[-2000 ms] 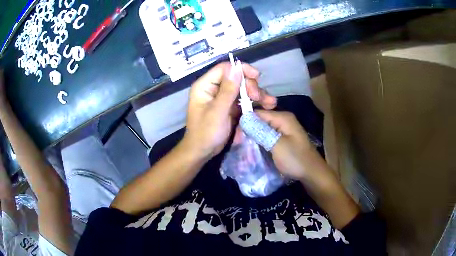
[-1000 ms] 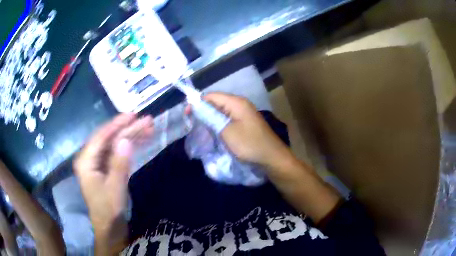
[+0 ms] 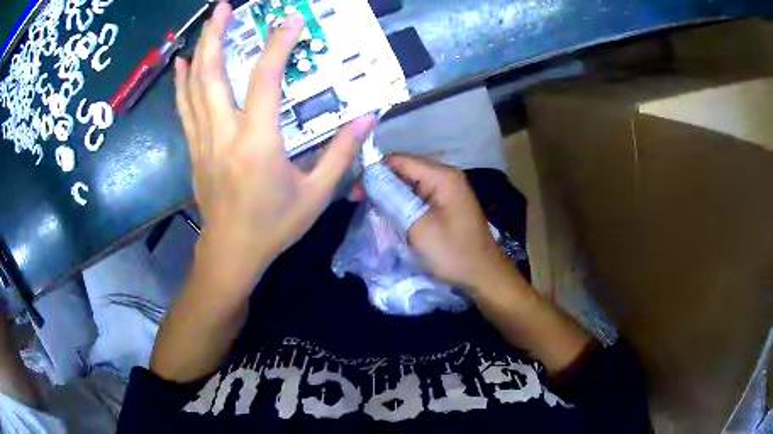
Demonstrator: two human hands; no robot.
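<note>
The white square socket housing (image 3: pixel 346 36) lies at the table edge with its green circuit board (image 3: pixel 307 58) showing. My left hand (image 3: pixel 246 144) is spread over the housing's left side, fingers apart, thumb near its front corner. My right hand (image 3: pixel 441 212), with pale grey-white tape on a finger, pinches the white power cord (image 3: pixel 371 153) just below that corner. Whether the cord tip is inside the housing cannot be told. A clear plastic bag (image 3: pixel 398 271) around the coiled cord hangs below my right hand over my lap.
White cord clips (image 3: pixel 51 80) lie in a loose pile at the table's left, beside a red-handled screwdriver (image 3: pixel 144 75). A black support pad (image 3: pixel 410 51) shows right of the housing. An open brown cardboard box (image 3: pixel 653 195) stands at right. Part of another person shows at lower left.
My left hand has left the cord and moved up onto the housing. My right hand has brought the cord up to the housing's front corner. The other person's arm has drawn back at left.
</note>
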